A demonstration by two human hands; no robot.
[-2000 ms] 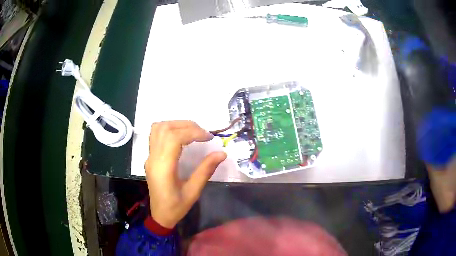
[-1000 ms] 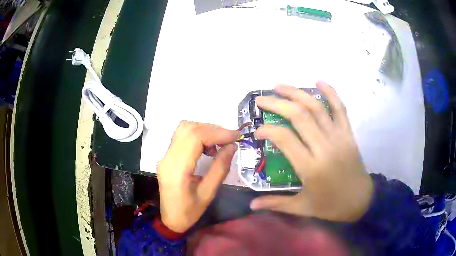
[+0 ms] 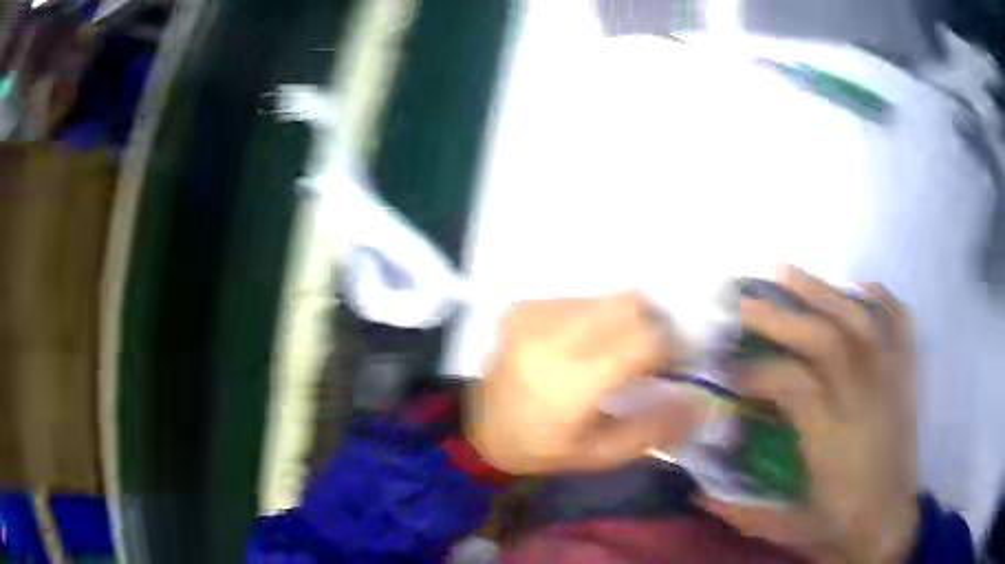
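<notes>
The frame is badly blurred. The open housing with the green circuit board [image 3: 775,454] lies at the lower right of the white paper, mostly covered by my hands. My right hand [image 3: 843,408] lies over the housing and board with fingers spread along its far side. My left hand [image 3: 579,386] is at the housing's left side, thumb and fingers close together; thin cord leads [image 3: 705,386] show by its fingertips, but blur hides the exact grip. The coiled white power cord [image 3: 397,281] lies left of the paper.
A green-handled screwdriver [image 3: 843,90] lies on the far part of the white paper [image 3: 661,165]. A grey sheet [image 3: 849,22] is at the far edge. The dark green conveyor [image 3: 198,286] with cream edging runs at left. A brown box [image 3: 50,320] and a person's blue sleeve [image 3: 110,99] are beyond it.
The view has swung left, so the scene sits further right and is blurred. Over the two seconds, my right hand came onto the housing. My left hand has stayed at its lead side.
</notes>
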